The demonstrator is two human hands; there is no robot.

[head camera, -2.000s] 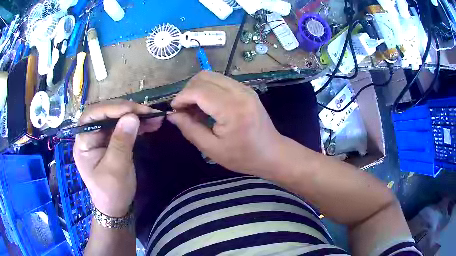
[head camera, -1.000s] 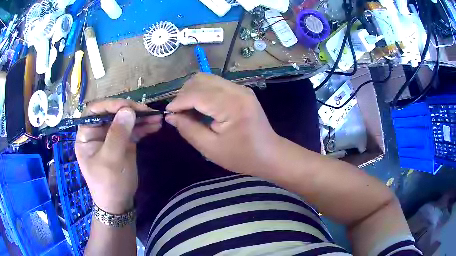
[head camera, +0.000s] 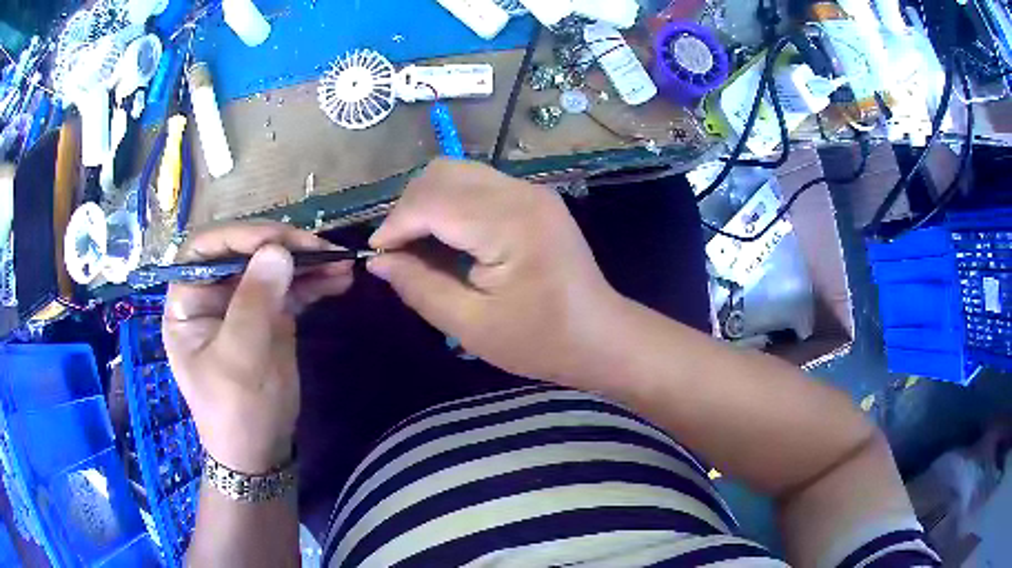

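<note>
My left hand (head camera: 239,333) is closed on thin dark tweezers (head camera: 222,269), held level over my lap with the tip pointing right. My right hand (head camera: 499,272) pinches a tiny part (head camera: 372,253) between thumb and fingers at the tweezers' tip; the part is too small to make out. A white handheld mini fan (head camera: 357,89) lies on the bench beyond my hands, its handle (head camera: 449,82) to the right. A blue battery cell (head camera: 446,131) lies below the handle, its near end partly hidden behind my right hand.
Pliers with yellow handles (head camera: 171,166) and white fan parts (head camera: 87,239) lie at the left. A purple spool (head camera: 690,61), small round parts (head camera: 574,101) and black cables (head camera: 773,100) lie at the right. Blue crates (head camera: 927,294) stand at both sides; an open carton (head camera: 827,266) is below the bench.
The tweezers have tilted slightly nearer to level. Both hands keep almost the same place, tip to fingertips. The bench view has shifted slightly.
</note>
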